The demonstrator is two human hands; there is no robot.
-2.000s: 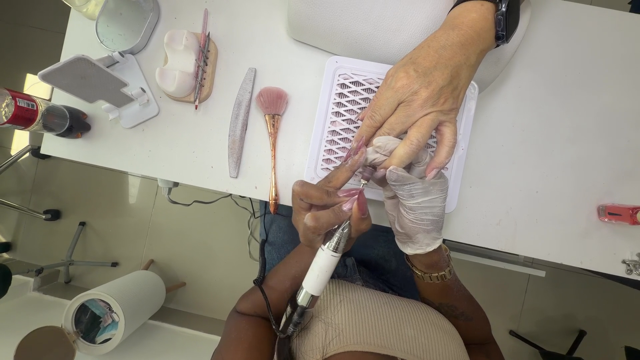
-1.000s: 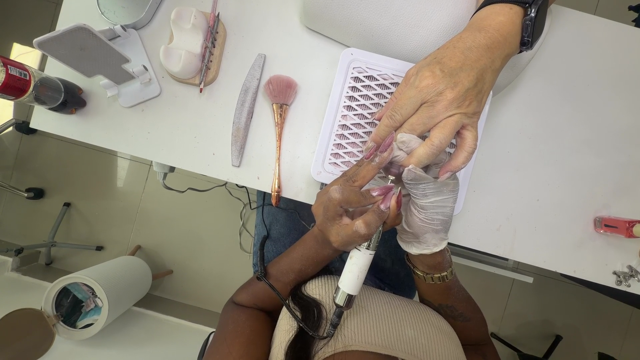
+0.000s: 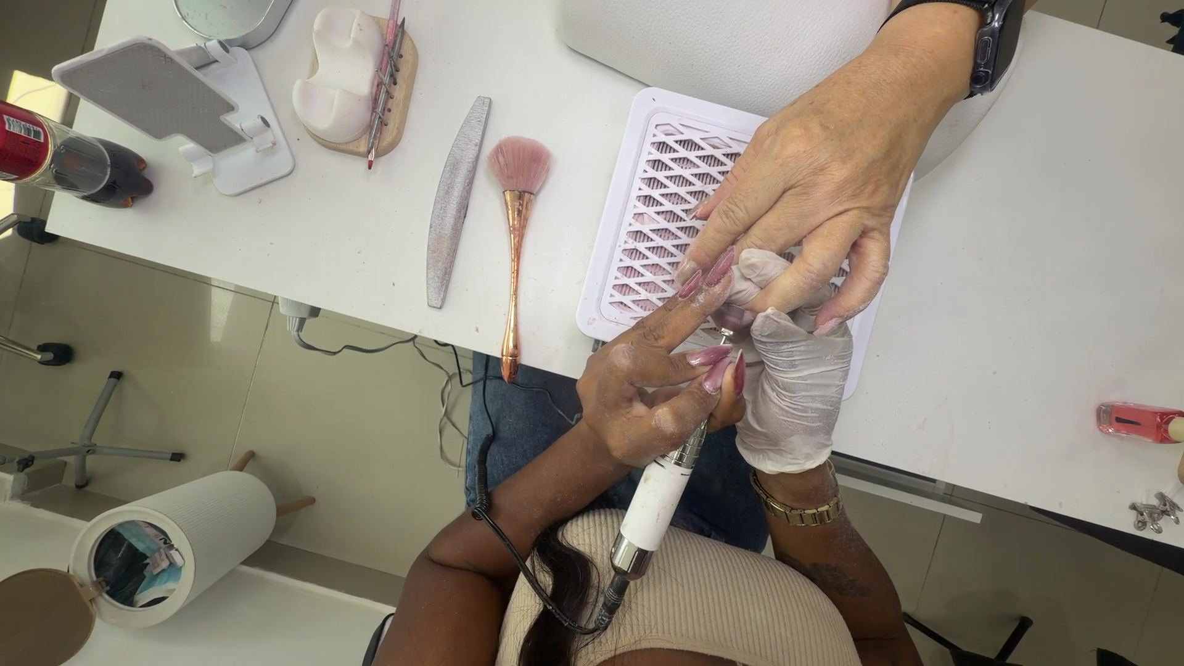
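My bare left hand (image 3: pixel 661 375) grips the metal front of a white electric nail drill (image 3: pixel 655 504), its bit pointing up toward the other person's fingertip. My right hand (image 3: pixel 797 379), in a whitish glove, closes around a finger of the other person's hand (image 3: pixel 814 185), which reaches in from the upper right. That fingertip is partly hidden by our fingers. Beneath the hands lies a white nail dust collector (image 3: pixel 638 240) with a lattice grille. To its left, a pink brush with a copper-coloured handle (image 3: pixel 518 231) and a grey nail file (image 3: pixel 457 203) lie on the table.
A white cushioned armrest (image 3: pixel 721 46) stands behind the dust collector. On the left are a tool holder (image 3: pixel 398 102), a phone stand (image 3: pixel 254 139) and a bottle (image 3: pixel 74 162). A red bottle (image 3: pixel 1138 422) lies far right. The drill's black cord (image 3: pixel 523 564) loops over my left arm.
The rear of the drill has swung to the right relative to my body since two seconds ago. My hands stay together at the other person's fingers.
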